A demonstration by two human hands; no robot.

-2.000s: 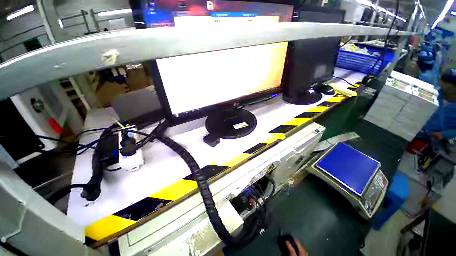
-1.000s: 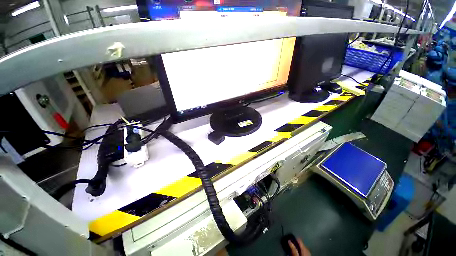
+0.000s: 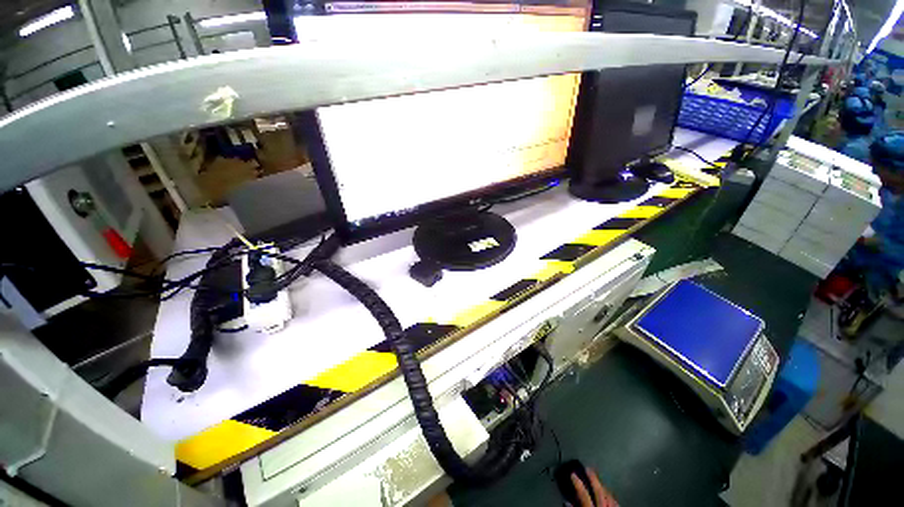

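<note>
My right hand (image 3: 593, 490) is at the bottom edge, cut off by it. Its fingers rest on a small black mouse (image 3: 569, 479) on the dark green mat. My left hand is not in view. The lit monitor (image 3: 451, 139) stands on the white shelf on a round black base (image 3: 464, 240). A mostly white window fills its screen, partly hidden by a pale metal rail (image 3: 396, 81).
A bench scale with a blue pan (image 3: 700, 331) is right of the mouse. A thick wrapped cable (image 3: 408, 364) hangs over the striped shelf edge (image 3: 297, 398). A dark monitor (image 3: 630, 119), stacked white cartons (image 3: 808, 206) and a blue crate (image 3: 729, 114) stand farther right. People in blue are beyond.
The window on the lit monitor now fills the screen to the top, where the red-purple wallpaper showed before. The view shifted slightly. My right hand stays on the mouse.
</note>
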